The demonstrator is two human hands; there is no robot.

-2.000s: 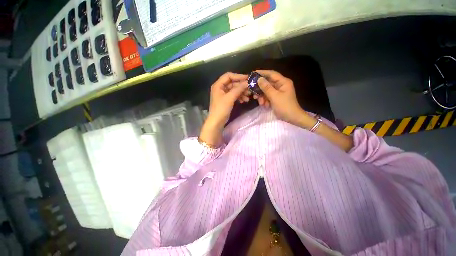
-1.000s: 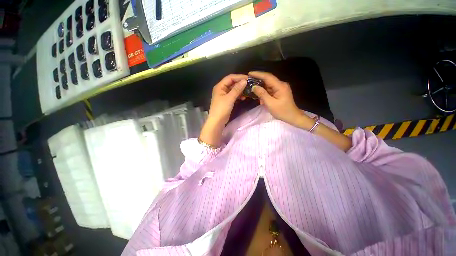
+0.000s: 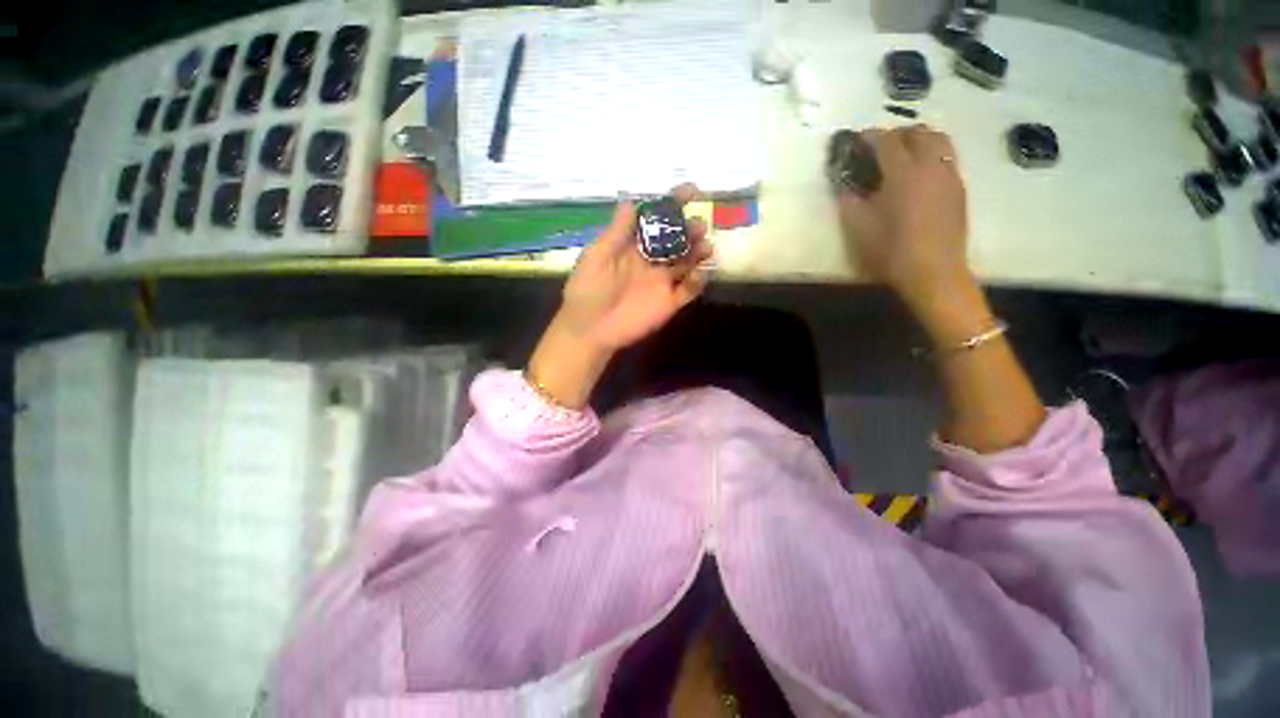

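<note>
A dark, glossy watch case (image 3: 663, 230) with a silvery edge lies in my left hand (image 3: 623, 290), held by the fingers with its face up, just in front of the bench edge. My right hand (image 3: 910, 211) is over the bench, slightly blurred, with its fingers at another dark watch case (image 3: 852, 163). Its fingertips are partly hidden, but they appear to hold that case. Other loose cases lie on the bench beyond and right of my right hand, one of them alone (image 3: 1033, 143).
A white blister tray (image 3: 84, 211) with rows of dark units is at left. A record sheet (image 3: 604, 119) with a pen (image 3: 507, 98) lies on folders (image 3: 520, 230). More units are at far right. White empty trays (image 3: 211, 519) stand below the bench. A pink sleeve (image 3: 1221, 449) shows at right.
The view has shifted to show more bench at right. My hands have parted: the left keeps a case, and the right has moved out to the right over the bench to another case.
</note>
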